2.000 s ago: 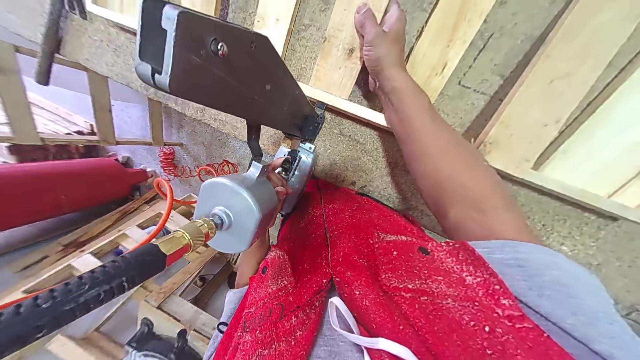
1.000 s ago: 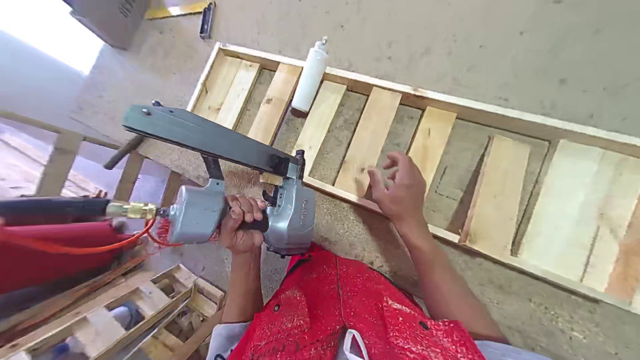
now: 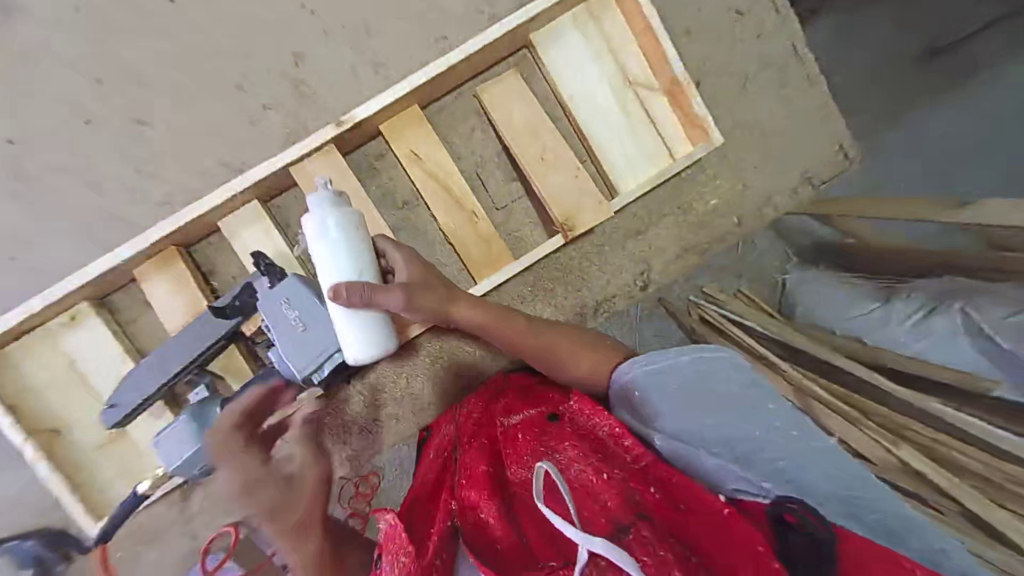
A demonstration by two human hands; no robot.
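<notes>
My right hand (image 3: 400,284) is wrapped around a white plastic squeeze bottle (image 3: 344,272), held upright over the near rail of a long wooden frame (image 3: 512,272). The pneumatic nail gun (image 3: 300,328) rests across the left part of that frame, its dark magazine pointing to the lower left. Beside the gun's handle is my left hand (image 3: 268,448), blurred, with its fingers apart and nothing seen in it. Several wooden slats (image 3: 448,192) cross the frame.
A concrete-like work surface (image 3: 672,248) lies under the frame. Thin wood strips (image 3: 848,368) are piled at the right. A coiled red air hose (image 3: 360,492) hangs at the near edge, and the gun's black hose (image 3: 120,512) runs off at the lower left.
My left hand has let go of the nail gun, which now lies on the frame. My right hand, empty before, has taken hold of the white bottle that stood on the slats. The view has turned.
</notes>
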